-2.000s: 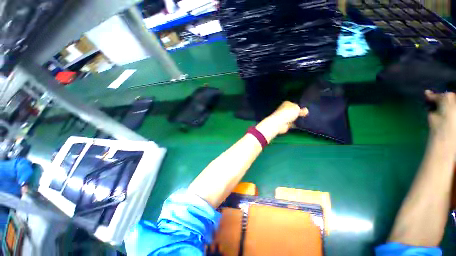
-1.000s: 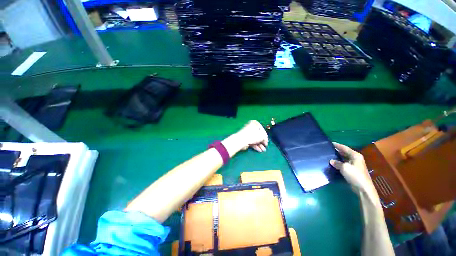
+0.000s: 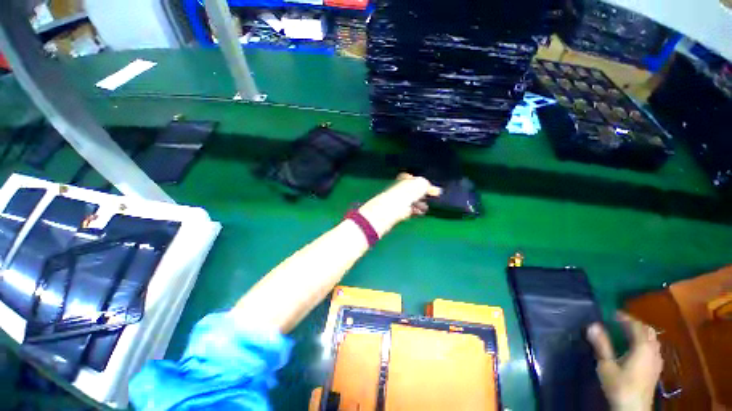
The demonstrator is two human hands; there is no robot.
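Note:
A black frame [image 3: 385, 321] lies in the orange jig [image 3: 441, 361] at the bottom centre; orange shows through its openings. My left hand [image 3: 413, 195] reaches to the far green strip and grips the near edge of a dark flat piece [image 3: 456, 197] there. A dark screen [image 3: 558, 337] with a small gold flex tab at its far left corner lies right of the jig. My right hand [image 3: 630, 361] is at the screen's right edge, thumb and fingers spread; the thumb is over the edge.
A white foam tray stack [image 3: 180, 297] with dark screens stands at left. Dark pieces [image 3: 313, 160] lie on the far strip. Wrapped black trays [image 3: 449, 72] are stacked behind my left hand. A pocketed black tray [image 3: 602, 112] is at far right. A brown-orange box [image 3: 698, 337] is at right.
The screen has moved down from above right of the jig to beside it, and my right hand has opened at its edge. My left hand has gone to the far strip and taken hold of a dark piece.

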